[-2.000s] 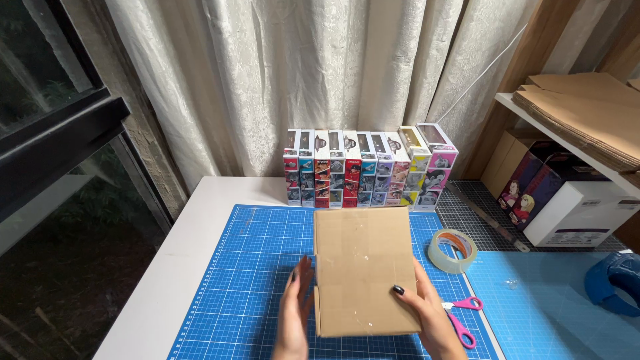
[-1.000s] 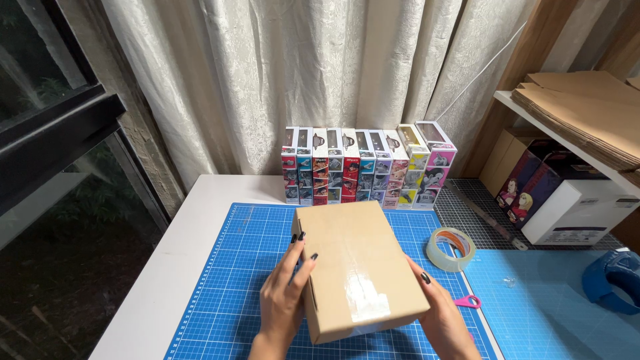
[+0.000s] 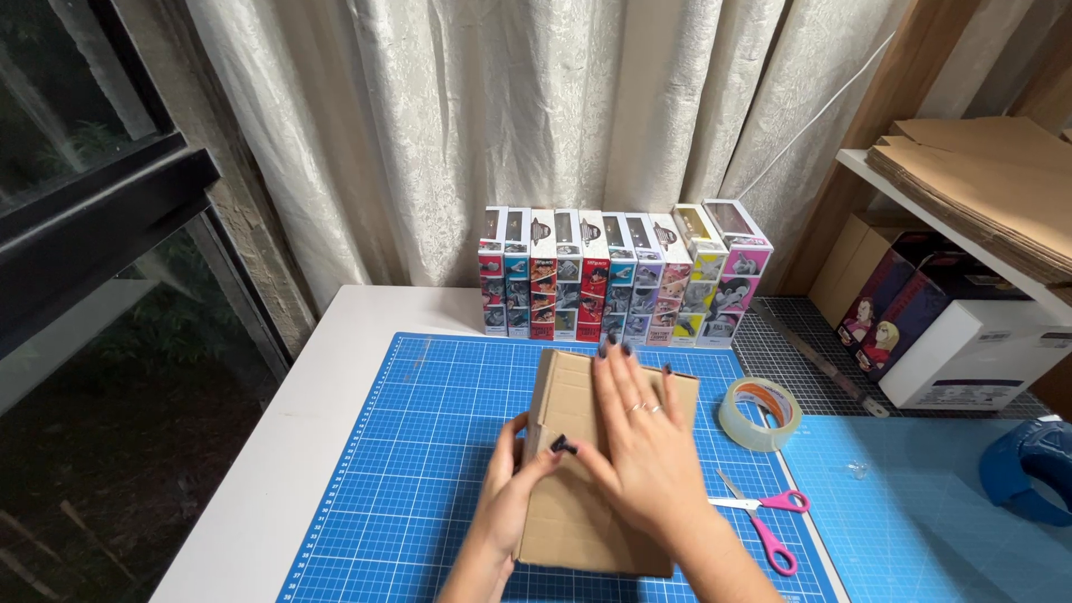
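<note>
A closed brown cardboard box (image 3: pixel 578 511) is held tilted above the blue gridded cutting mat (image 3: pixel 419 435). My left hand (image 3: pixel 507 486) grips its left side, the thumb on the upper face and the fingers behind. My right hand (image 3: pixel 645 435) lies flat on that same face, fingers spread and pointing away from me, with rings on it. To the right of the box, scissors with pink handles (image 3: pixel 766 511) lie with their blades apart. Beyond them a roll of clear packing tape (image 3: pixel 760 414) rests flat at the mat's right edge.
Several boxed figures (image 3: pixel 620 285) stand in a row at the back, before the curtain. On the right are a metal ruler (image 3: pixel 816 360), a blue tape dispenser or roll (image 3: pixel 1030 473), a white box (image 3: pixel 971 356) and a shelf bearing flat cardboard sheets (image 3: pixel 988 176).
The box has been turned, so a different face is towards me. My right hand has moved from the box's right side onto its face. The scissors show fully again.
</note>
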